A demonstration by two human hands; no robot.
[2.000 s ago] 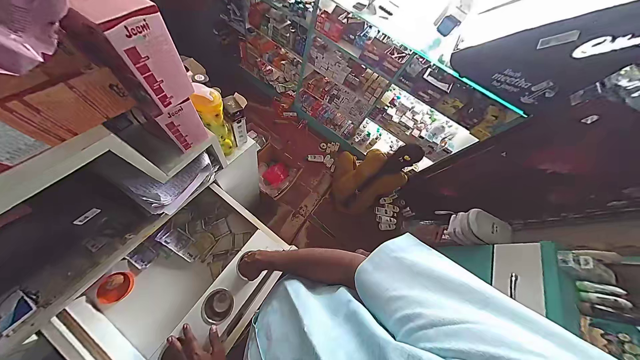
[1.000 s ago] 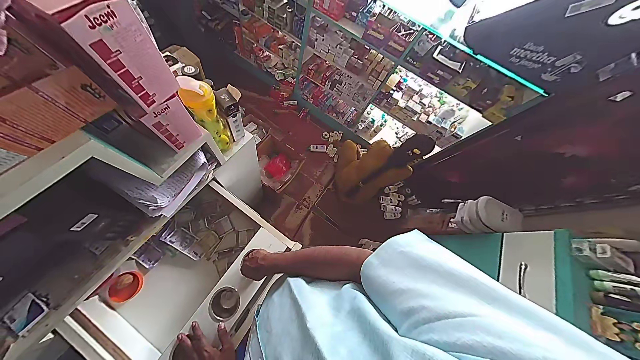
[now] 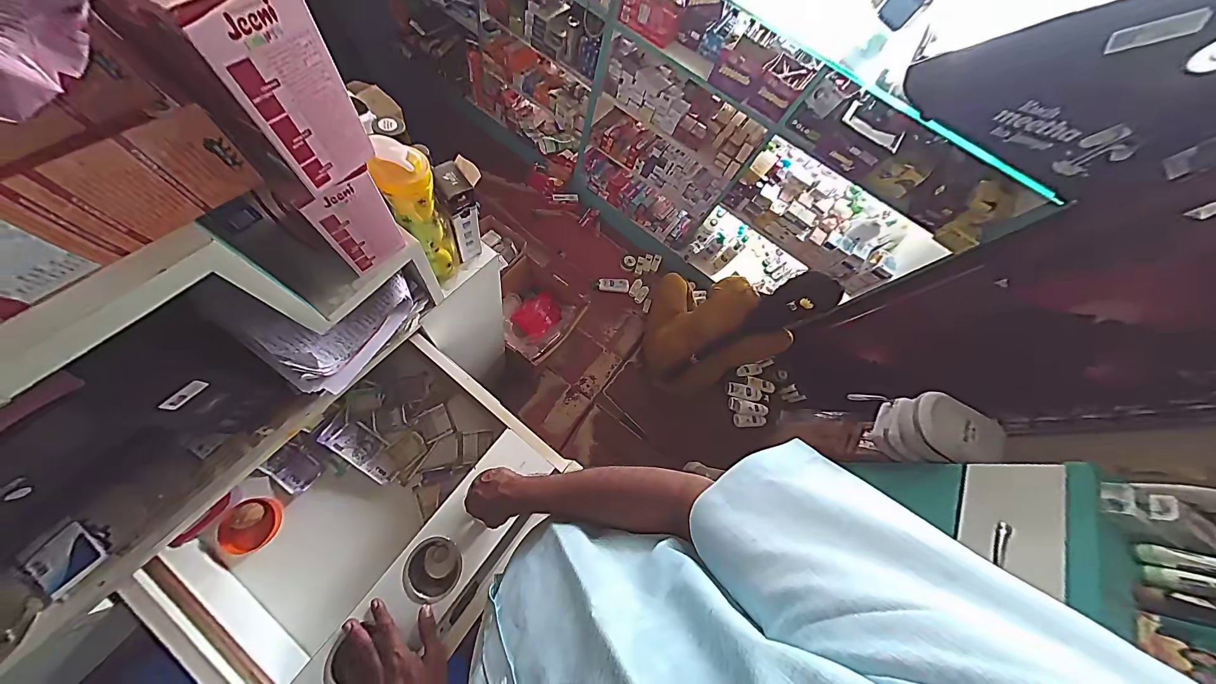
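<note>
An open white drawer point(image 3: 332, 532) holds loose banknotes point(image 3: 356, 448) at its far end and an orange bowl point(image 3: 249, 525) near the counter. My right hand point(image 3: 494, 496) rests with curled fingers on the drawer's long side strip; whether anything is inside it is hidden. Between my two hands, a round metal cup point(image 3: 434, 568) is set in that strip. At the bottom edge, my left hand point(image 3: 391, 648) lies with spread fingers over another round cup, which it partly covers. The light blue sleeve point(image 3: 855, 570) fills the lower right.
Papers point(image 3: 332, 342) and pink boxes point(image 3: 285, 95) are stacked on the counter at the left. A person point(image 3: 712, 328) in yellow-brown clothing crouches on the floor beside white bottles point(image 3: 749, 404), in front of stocked glass shelves point(image 3: 684, 123). A teal-and-white drawer unit point(image 3: 1012, 532) stands at the right.
</note>
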